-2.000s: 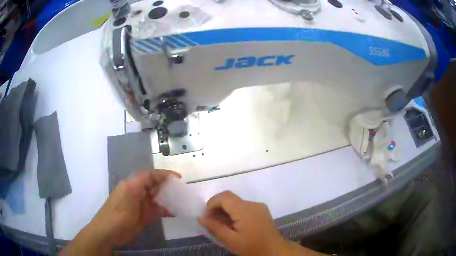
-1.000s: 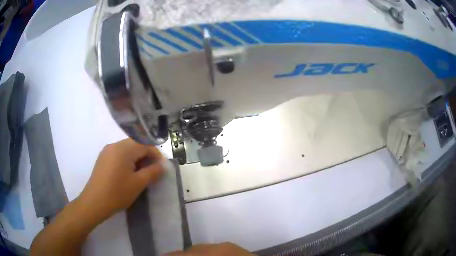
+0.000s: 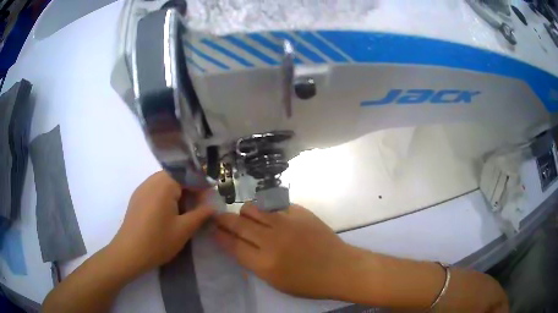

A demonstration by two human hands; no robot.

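A grey fabric piece (image 3: 179, 282) lies lengthwise left of and below the presser foot, with a pale white strip (image 3: 221, 282) on it. My left hand (image 3: 160, 214) grips the upper end of the fabric and strip just left of the presser foot (image 3: 226, 185). My right hand (image 3: 275, 244) is beside it, its fingertips on the strip's upper right edge, below the thread tension assembly (image 3: 264, 160). The fingers hide the fabric's top end, so whether it lies under the foot cannot be told.
The white sewing machine head (image 3: 342, 92) spans the top, its chrome guard (image 3: 160, 85) close above my left hand. At the far left are a dark grey stack (image 3: 12, 147) and a flat grey piece (image 3: 56, 195). White cloth scraps (image 3: 503, 189) lie at right.
My right hand has come up from the bottom edge to the fabric beside my left hand. My left hand stays near the foot. The view has shifted slightly.
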